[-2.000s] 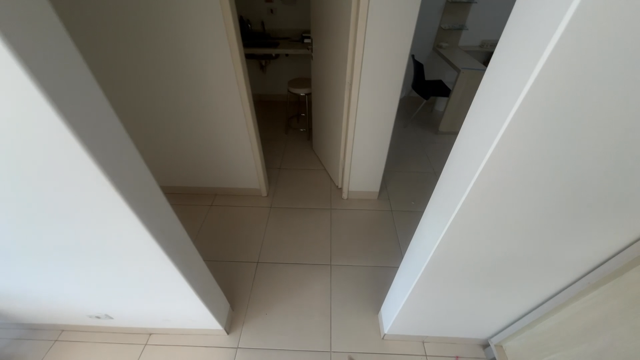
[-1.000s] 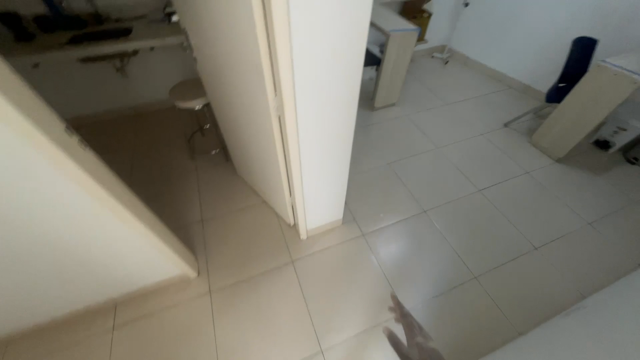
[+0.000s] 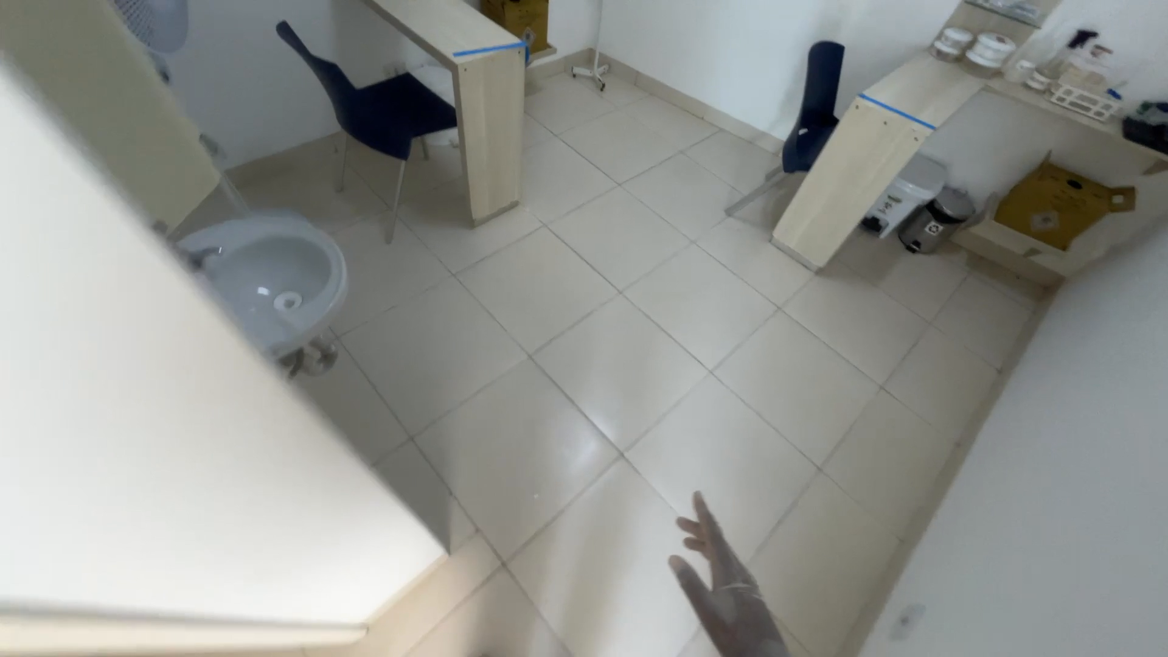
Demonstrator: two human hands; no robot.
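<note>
My right hand (image 3: 725, 584) reaches into view at the lower right, above the tiled floor (image 3: 584, 365). Its thumb and fingers are apart and it holds nothing. A thin band or line shows at the wrist. My left hand is out of view. No object touches the right hand. Farther off at the left, a white washbasin (image 3: 297, 260) with a metal tap sticks out from behind a wall edge. Beyond it a dark blue chair (image 3: 392, 109) stands beside a light wood desk (image 3: 493, 137) with blue tape on its edge.
A white wall (image 3: 182, 429) juts in at left; another wall (image 3: 1031, 474) runs along the right. At the back right are a taped desk (image 3: 826, 182), a dark blue chair (image 3: 821, 82), a white bin (image 3: 915, 182), a metal pedal bin (image 3: 940, 219), a yellow cardboard box (image 3: 1054, 205) and lidded jars (image 3: 992, 50).
The view has moved from the passage, past the doorway with the stool, to the room with desks. My right hand, absent two seconds ago, shows at the bottom one second ago and now.
</note>
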